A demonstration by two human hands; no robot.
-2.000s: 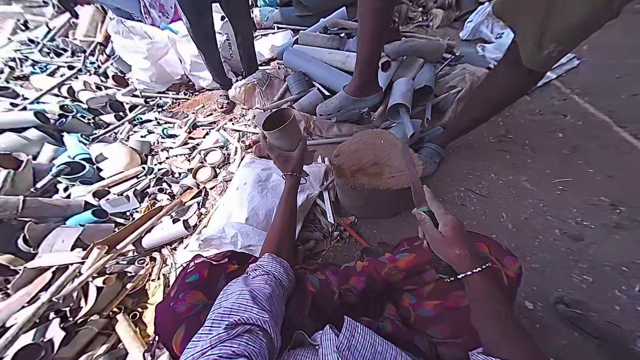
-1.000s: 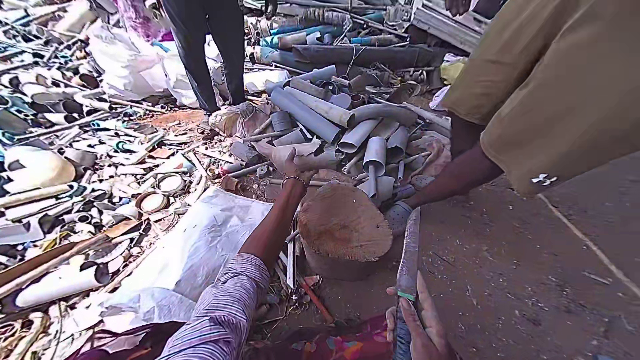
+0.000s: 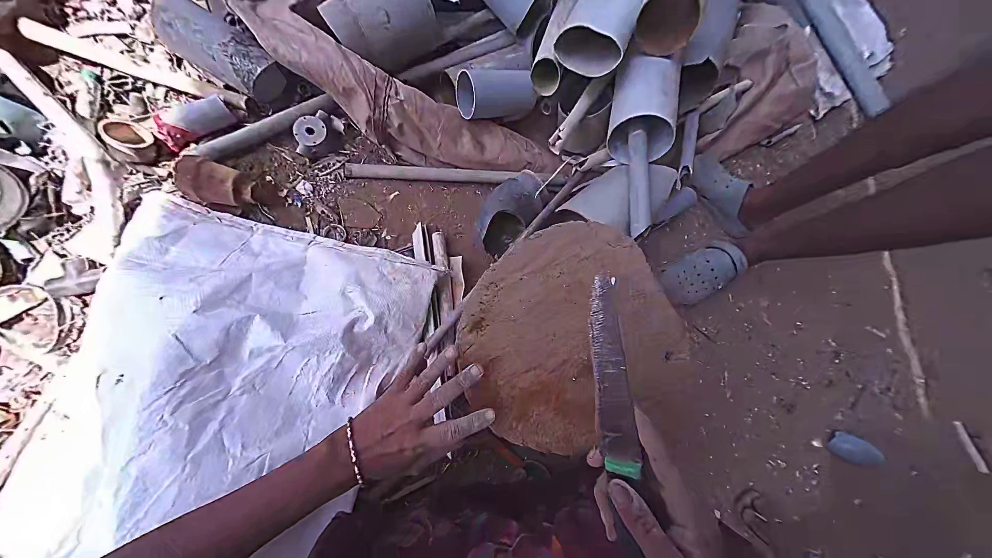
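My left hand (image 3: pixel 422 422) has its fingers spread and holds nothing; it is at the left edge of a round wooden chopping block (image 3: pixel 535 333), beside thin strips on the ground. In my right hand (image 3: pixel 643 496) is a large knife (image 3: pixel 611 372) with a worn, jagged edge and a green band at the base of its blade. The blade points away from me, above the right part of the block. A white woven sack (image 3: pixel 256 349) lies spread left of my left hand. Whether my left fingertips touch the block cannot be told.
Grey plastic pipe pieces (image 3: pixel 496 94) are heaped beyond the block, with a brown cloth sack (image 3: pixel 434 124) among them. Another person's feet in grey clogs (image 3: pixel 705 273) stand right of the block. Mixed scrap (image 3: pixel 128 139) covers the far left; a small blue-grey piece (image 3: pixel 854 448) lies on the dirt at right.
The pipe piece my left hand held two seconds ago is out of it. That hand, over the pipe heap a second ago, has come back beside the block. The view has tilted down.
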